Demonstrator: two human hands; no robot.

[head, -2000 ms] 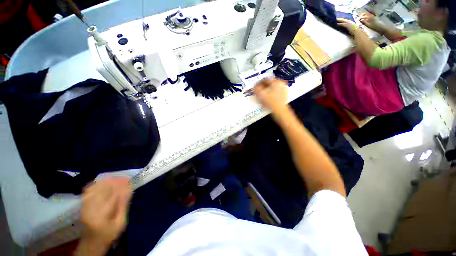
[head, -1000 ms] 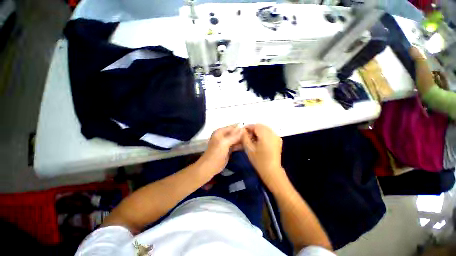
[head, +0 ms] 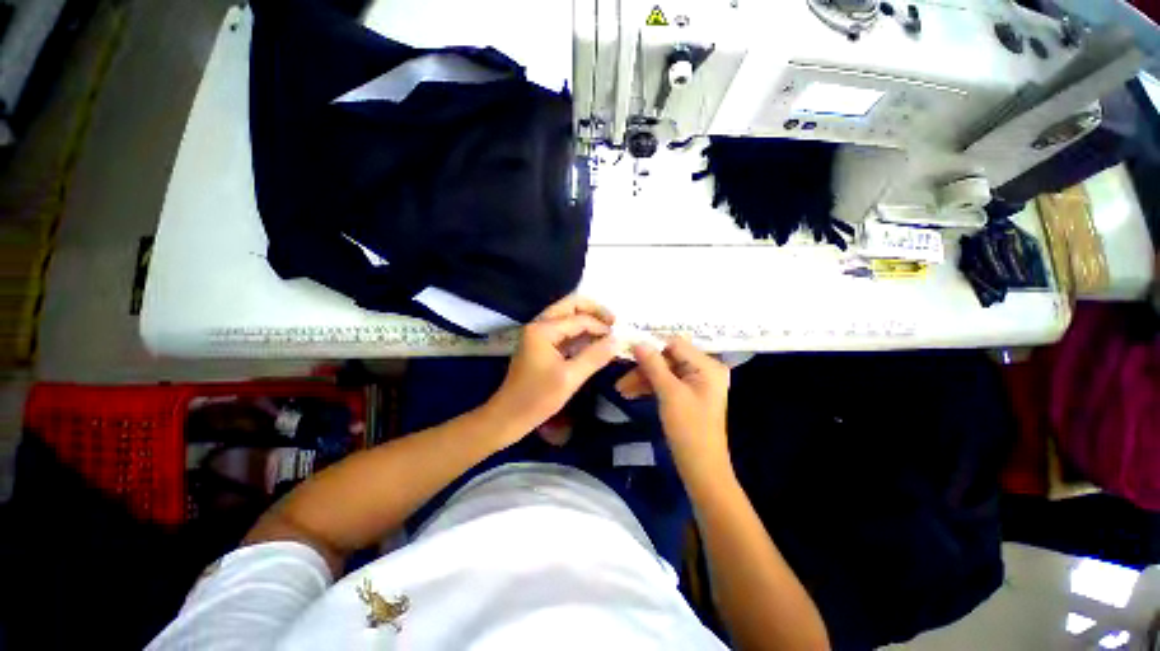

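Observation:
My left hand (head: 557,360) and my right hand (head: 683,388) are close together over the table's front edge. Their fingertips pinch a small pale thing (head: 626,338) between them, too small to name. A dark garment piece (head: 433,178) with white patches lies on the table to the left, its right edge at the needle area. The white sewing machine (head: 763,76) stands behind, with its needle and presser foot (head: 588,165) beside the garment's edge.
A bundle of dark strips (head: 773,191) lies under the machine arm. A yellow-labelled item (head: 901,268) and a dark tied bundle (head: 1001,260) lie to its right. A dark cloth pile (head: 852,496) hangs below the table at right. A red basket (head: 102,439) stands at lower left.
My right hand has come from the right part of the table and my left from the left front; they now meet at the table's front edge. The view has shifted. The garment stays by the needle.

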